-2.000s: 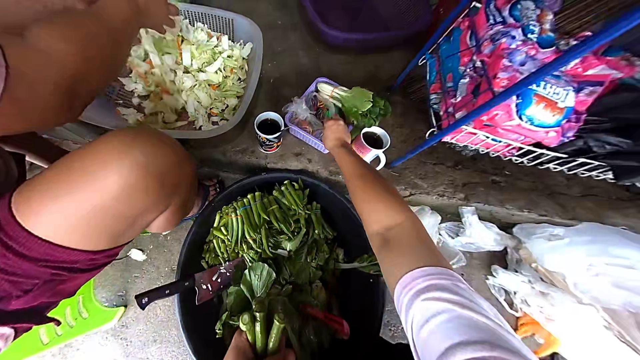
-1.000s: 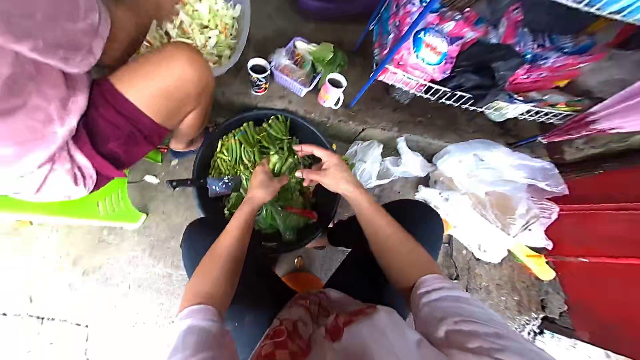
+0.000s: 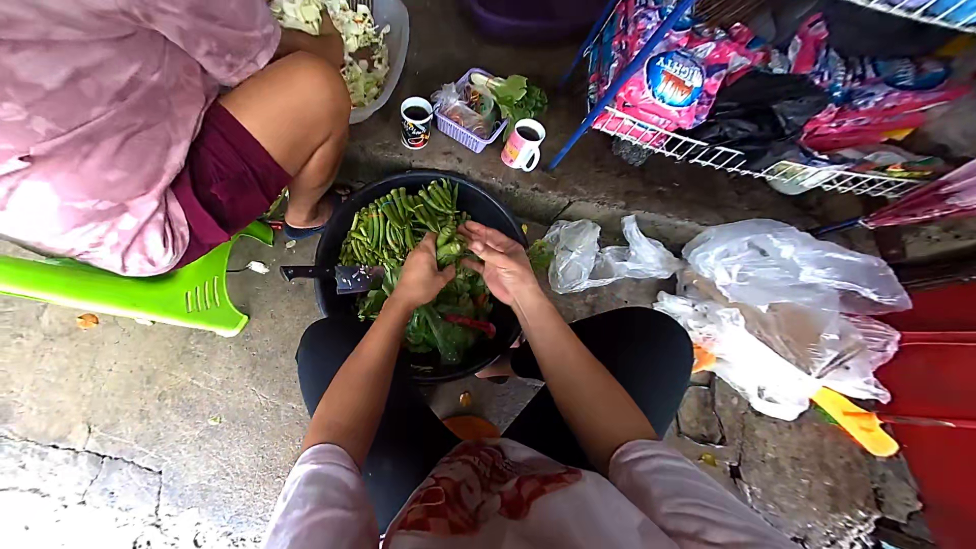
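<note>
My left hand (image 3: 421, 273) is closed around a bunch of green leafy vegetables (image 3: 451, 250), its stem ends pointing up, over a black round basin (image 3: 329, 299). My right hand (image 3: 499, 259) is beside the bunch with its fingers spread, close to the stems; whether it touches them is hard to tell. Bundles of green string beans (image 3: 393, 223) fill the far left part of the basin. A cleaver-like knife (image 3: 358, 279) lies across the left rim, its dark handle outward. More leafy greens (image 3: 435, 333) and a red item (image 3: 470, 324) are under my wrists.
A person (image 3: 259, 137) sits at left by a lime-green plastic stool (image 3: 152, 293) and a container of chopped cabbage (image 3: 396, 53). Beyond the basin stand two mugs (image 3: 415, 122), (image 3: 524, 145) around a purple basket (image 3: 467, 136). Plastic bags (image 3: 785, 267) lie at right, below a wire rack (image 3: 686, 149).
My right hand, at the small basket two seconds ago, is now over the basin beside my left hand. The view has shifted considerably.
</note>
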